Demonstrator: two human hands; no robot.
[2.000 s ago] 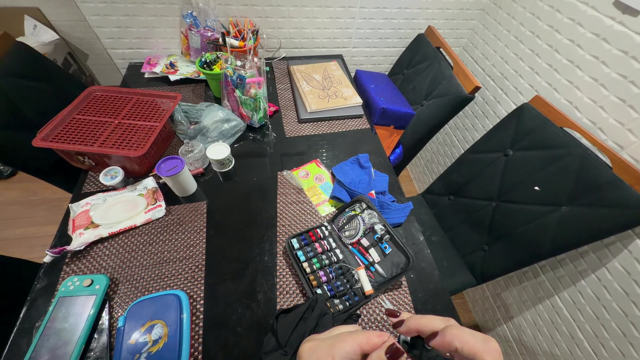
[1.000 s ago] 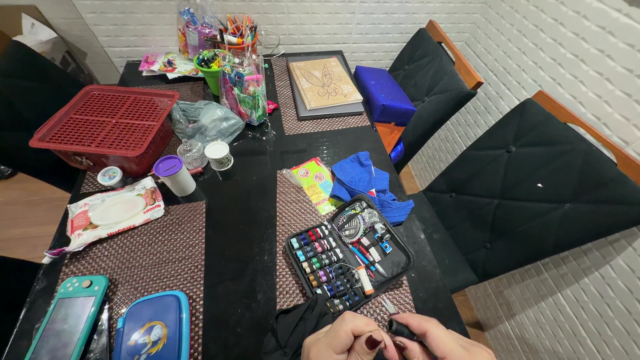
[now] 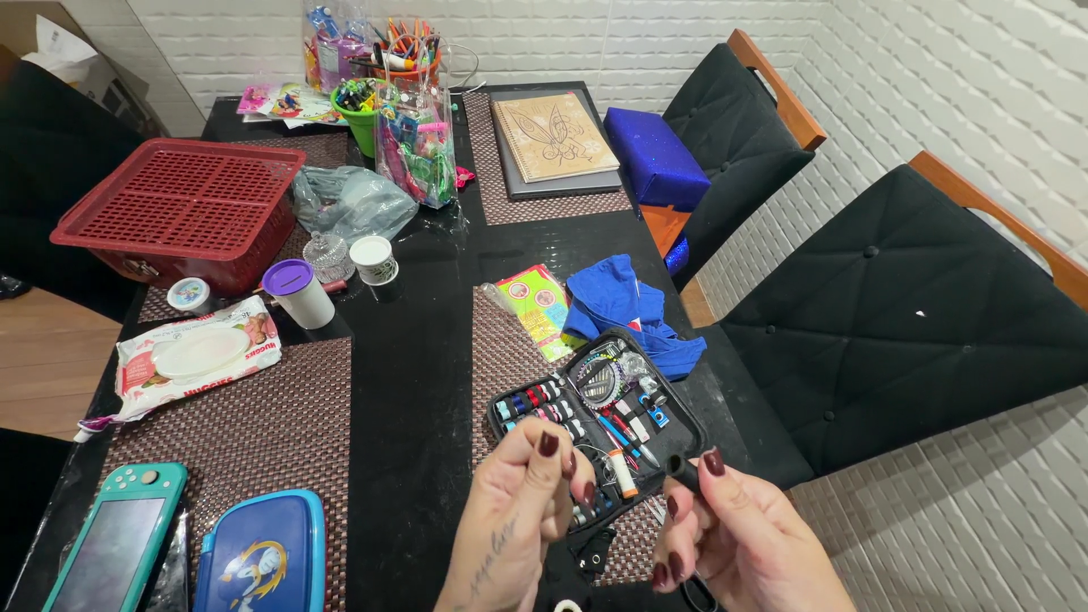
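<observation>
My left hand (image 3: 531, 493) is raised in front of the sewing kit, its thumb and fingertips pinched together; whether a thread is between them cannot be told. Held between the thumb and fingers of my right hand (image 3: 731, 527) is a small black spool of thread (image 3: 682, 473). Behind both hands lies the open black zip case of the sewing kit (image 3: 699, 438), with rows of coloured thread spools, a ring of pins and a seam ripper. An orange-ended white spool (image 3: 623, 473) rests in it. Below the kit, a small black piece (image 3: 593, 551) lies on the woven placemat, beside my left hand.
Blue cloth (image 3: 616, 297) and a yellow-green packet (image 3: 537, 308) lie behind the kit. At left are a handheld game console (image 3: 115, 544), a blue case (image 3: 263, 557), a wipes pack (image 3: 200, 353), a purple-lidded cup (image 3: 299, 293) and a red basket (image 3: 183, 200). Black chairs (image 3: 901, 314) stand at right.
My hands were close together at the lower edge; they are now higher in view and apart, the right one still with the black spool.
</observation>
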